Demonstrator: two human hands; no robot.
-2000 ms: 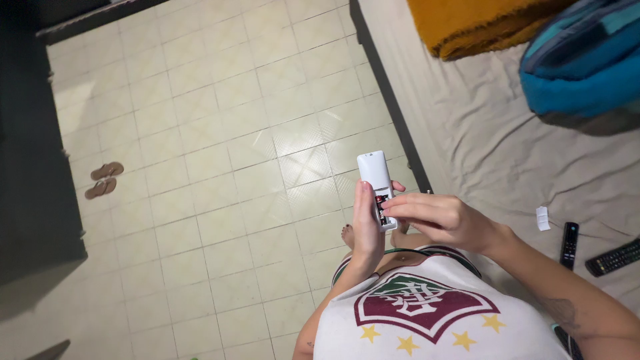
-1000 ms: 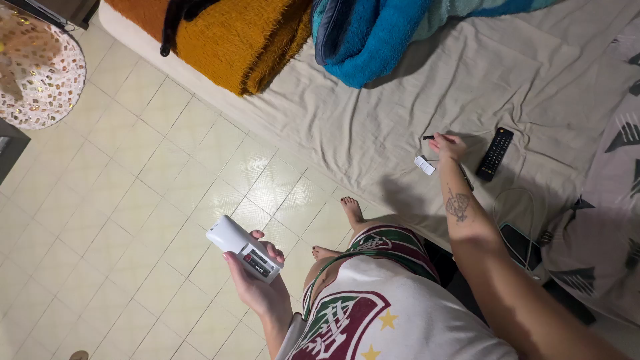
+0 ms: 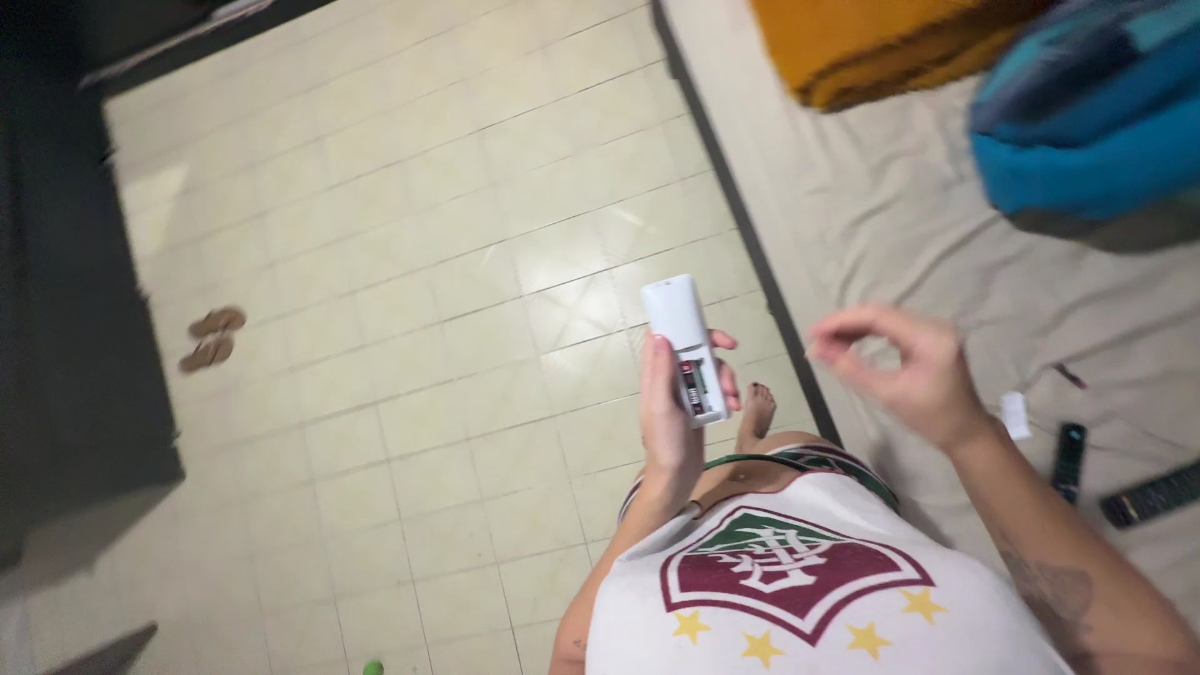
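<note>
My left hand [image 3: 673, 412] holds a white remote control [image 3: 677, 314], its back facing up and its battery compartment uncovered. One dark and red battery [image 3: 693, 386] lies in the compartment, with a vacant slot beside it. Over the bed at right is my right hand [image 3: 891, 361], blurred, thumb and forefinger curled close together; nothing shows clearly between them. A small dark battery [image 3: 1070, 376] rests on the bed sheet near the white battery cover [image 3: 1013, 415]. Two black remote controls [image 3: 1068, 461] lie close by, the second [image 3: 1153, 492] at the right edge.
The bed [image 3: 900, 234] fills the right side, with an orange blanket [image 3: 872, 56] and a blue blanket [image 3: 1078, 159] on it. Brown flip-flops [image 3: 213, 337] lie on the tiled floor, beside dark furniture [image 3: 66, 281]. A small green ball [image 3: 373, 667] is at the bottom edge.
My right hand has left the sheet near the white cover and moved back toward the white remote. A small dark battery now lies on the sheet. The view has swung left.
</note>
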